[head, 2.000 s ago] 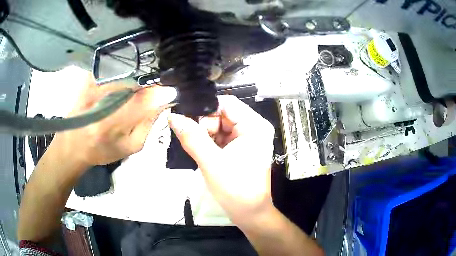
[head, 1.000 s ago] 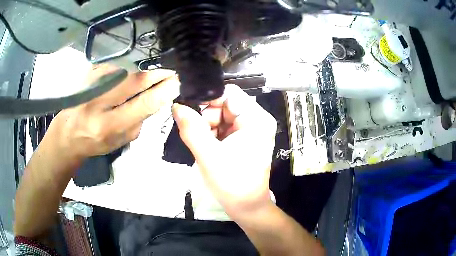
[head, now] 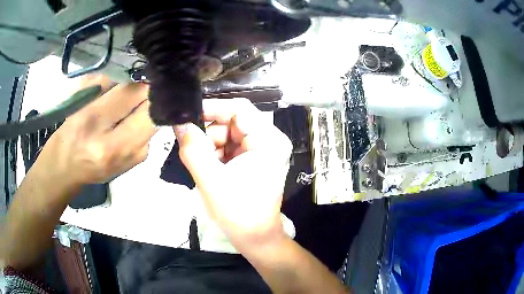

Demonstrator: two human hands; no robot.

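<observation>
A black fabric piece (head: 179, 163) hangs below my fingers over the white table, its upper part hidden behind the dark ribbed part of the sewing machine head (head: 175, 63) and my hands. My right hand (head: 238, 166) is bare, with thumb and bent fingers pinching the black fabric's right edge beneath the machine head. My left hand (head: 95, 138) lies left of it, fingers reaching towards the same spot. Its fingertips are hidden behind the machine part, so its hold cannot be seen. The needle area is hidden too.
The metal machine arm (head: 247, 95) lies behind my right hand. A bottle with a yellow label (head: 439, 62) stands at the back right. A blue crate (head: 413, 229) is at lower right. A dark rounded piece (head: 89, 196) and a small dark upright item (head: 194, 234) are near the front edge.
The whole view has shifted, so most things appear further left. The black fabric below my fingers hangs at more of a slant. Both hands keep nearly the same pose under the machine head.
</observation>
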